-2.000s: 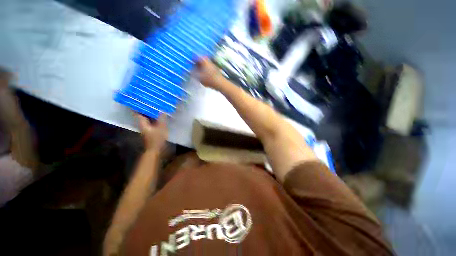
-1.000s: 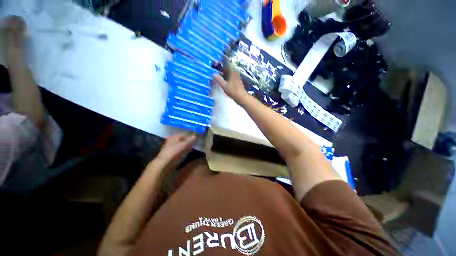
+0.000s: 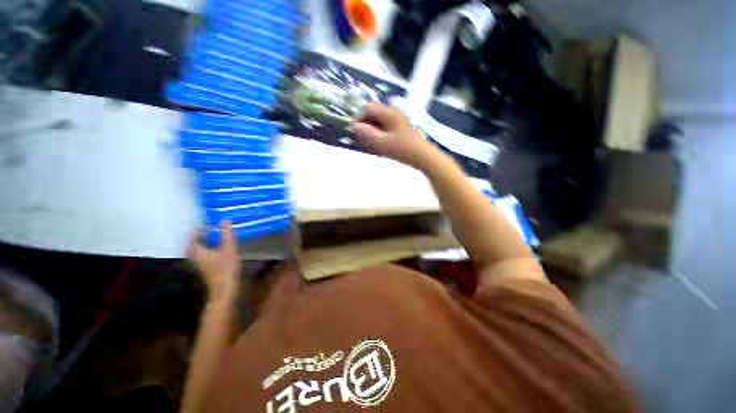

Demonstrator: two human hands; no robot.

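Note:
Blue retail boxes [image 3: 242,181] stand packed in a row on the white table, with a second block of blue boxes [image 3: 238,60] behind them. My left hand [image 3: 216,262] is at the near end of the row, its fingertips against the closest boxes; blur hides whether it grips one. My right hand [image 3: 389,135] is over the black strip, right of the rows and away from them, with curled fingers; whether it holds something is unclear. An open brown inner carton [image 3: 363,250] lies at the table edge against my body, its dark inside showing.
A white label strip [image 3: 432,64] curls across the black strip by a dark heap of cables [image 3: 500,68]. Small white scraps [image 3: 327,93] lie behind the carton. An orange object [image 3: 360,20] is at the back. Brown cardboard boxes [image 3: 629,97] stand right. Part of another person [image 3: 24,323] shows left.
The view has turned, so the table contents sit further left. My right hand has left the side of the blue row for the scraps and label strip. My left hand now touches the near end.

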